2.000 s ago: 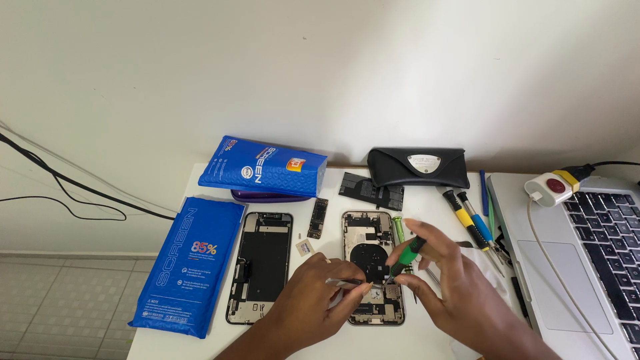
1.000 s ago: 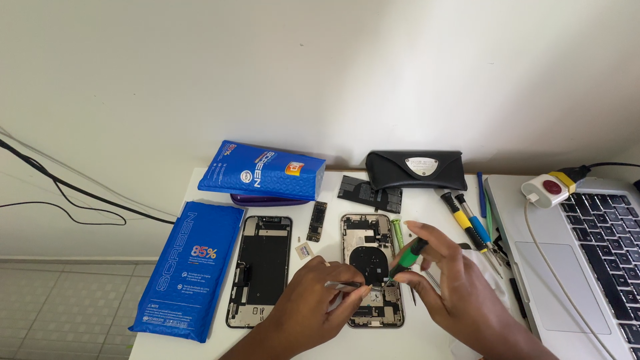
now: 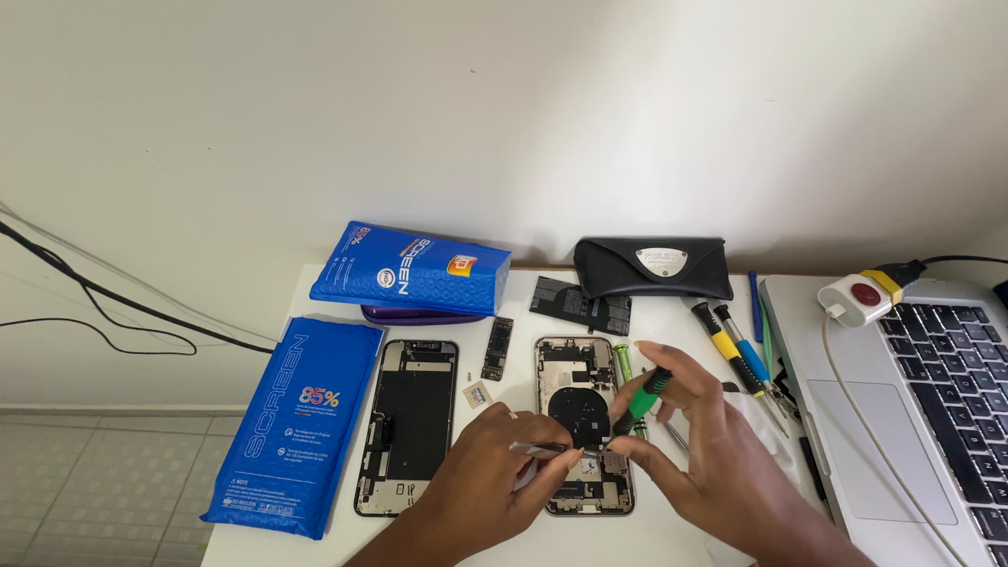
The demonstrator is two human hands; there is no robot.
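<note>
My left hand [image 3: 504,465] pinches metal tweezers [image 3: 535,447] over the lower part of an opened phone housing [image 3: 579,405]. Between the fingers of my right hand [image 3: 701,441] is a screwdriver with a green and black handle [image 3: 644,400], tilted, its tip near the tweezers' end; my fingers partly hide both tips. A round black wireless charging coil [image 3: 579,417] shows in the housing. To the left lies a phone screen assembly [image 3: 417,409], inner side up. A logic board [image 3: 497,348] and a small pale square part [image 3: 477,394] lie between the two.
Two blue padded envelopes [image 3: 295,429] lie left and behind, one on a purple case [image 3: 425,316]. Phone batteries [image 3: 581,305] and a black glasses case [image 3: 654,269] lie at the back. Yellow and blue screwdrivers [image 3: 728,346] and a laptop [image 3: 882,449] with a charger on it are at right.
</note>
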